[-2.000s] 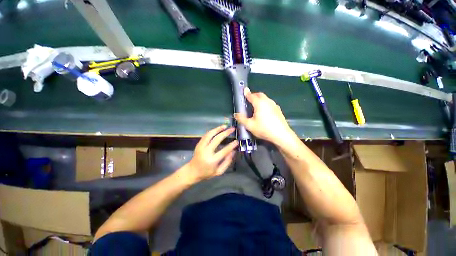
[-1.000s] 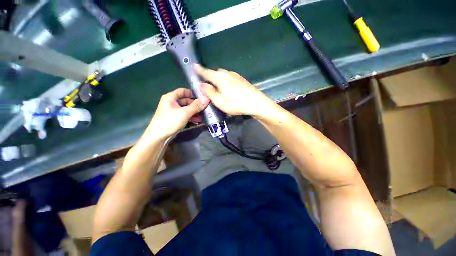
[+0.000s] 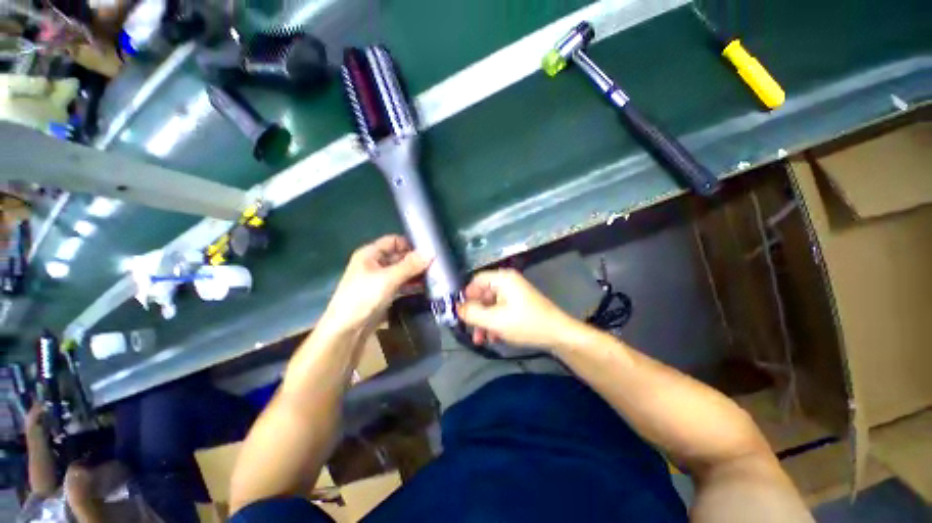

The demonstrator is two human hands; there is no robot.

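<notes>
A hair styling brush (image 3: 416,209) lies across the near bench edge, its bristled barrel with a dark red strip pointing away and its grey handle towards me. My left hand (image 3: 380,274) holds the lower handle from the left with thumb and fingers. My right hand (image 3: 508,310) is at the handle's bottom end, fingertips pinched against its right side. What lies between those fingertips is hidden. A black power cord (image 3: 611,310) runs from the handle's end, with a coil right of my right hand.
A lime-faced mallet (image 3: 639,117) and yellow screwdriver (image 3: 753,75) lie on the bench at right. Yellow-handled pliers (image 3: 235,234) and a white bottle (image 3: 222,282) lie at left. An open carton (image 3: 885,306) stands below right. Another person's arm (image 3: 41,455) shows at lower left.
My right hand has moved from the middle of the handle down to its bottom end. My left hand still holds the handle. The view has turned and shifted left, showing more of the line there.
</notes>
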